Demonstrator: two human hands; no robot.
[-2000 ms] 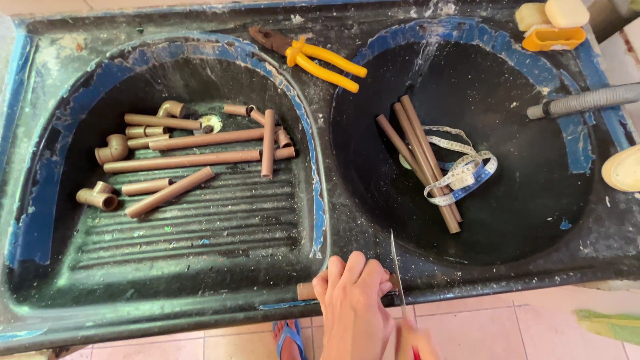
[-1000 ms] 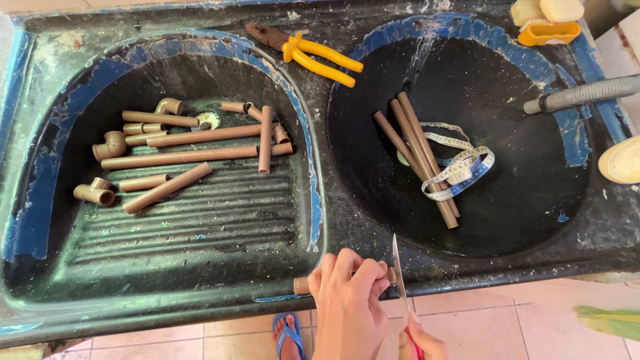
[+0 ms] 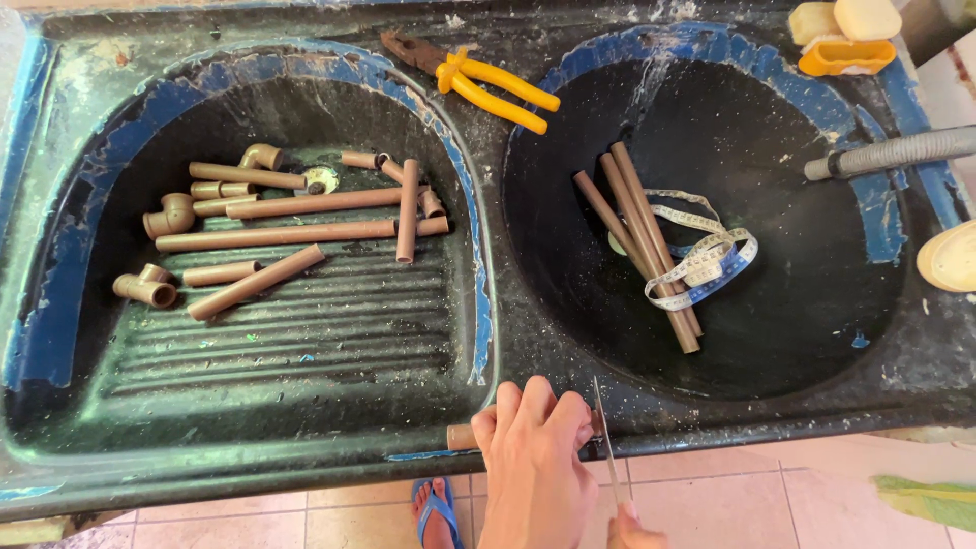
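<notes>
My left hand [image 3: 537,457] is closed over a brown plastic pipe [image 3: 461,437] on the sink's front rim; most of the pipe is hidden under it. Just right of those fingers a thin blade [image 3: 607,442] stands across the pipe's right end. Its handle is in my right hand [image 3: 634,530], cut off by the bottom edge of the view. Brown pipe pieces [image 3: 274,235], an elbow [image 3: 261,156] and a tee fitting [image 3: 145,287] lie in the left basin. Longer brown pipes [image 3: 639,229] and a white and blue tape measure [image 3: 705,267] lie in the right basin.
Pliers with yellow handles [image 3: 496,88] lie on the ridge between the basins. A grey corrugated hose [image 3: 896,152] reaches over the right basin's edge. Sponges [image 3: 868,17] and a yellow holder [image 3: 846,57] sit at the top right. A foot in a blue flip-flop [image 3: 436,509] is below the rim.
My right hand with the blade has shifted back and forth a little, and is lower in view now than two seconds ago. My left hand stays on the pipe.
</notes>
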